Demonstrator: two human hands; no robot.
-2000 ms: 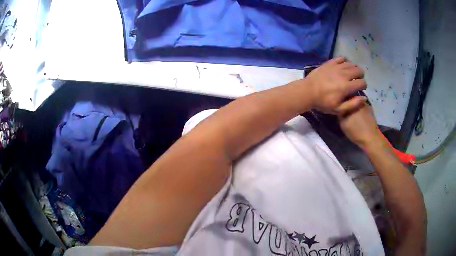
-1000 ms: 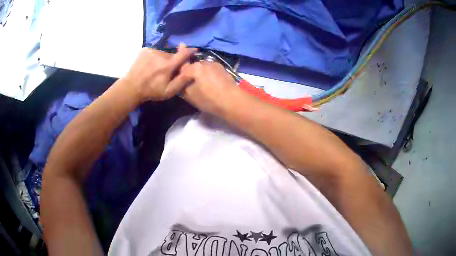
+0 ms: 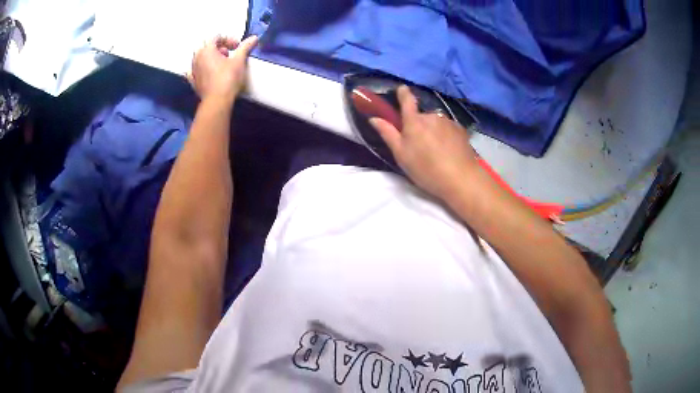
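Observation:
A royal-blue garment (image 3: 460, 57) lies spread on the white pressing table, its flat hem towards me. My right hand (image 3: 430, 142) holds the reddish handle of the steam iron (image 3: 361, 127); the iron's dark pointed body lies at the table's front edge, touching or overlapping the garment's hem. My left hand (image 3: 222, 67) is at the garment's near left corner, thumb and fingertips at its edge; whether it pinches the cloth is hard to tell.
A red-orange hose sleeve (image 3: 529, 206) runs from the iron to a bluish and yellowish line at the right. A crumpled blue garment heap (image 3: 115, 176) lies below the table at the left. A pale wall or floor surface is at the far right.
My hands, together one second ago, have moved apart. The iron has come into clear view to the right of my left hand. The camera view has shifted too.

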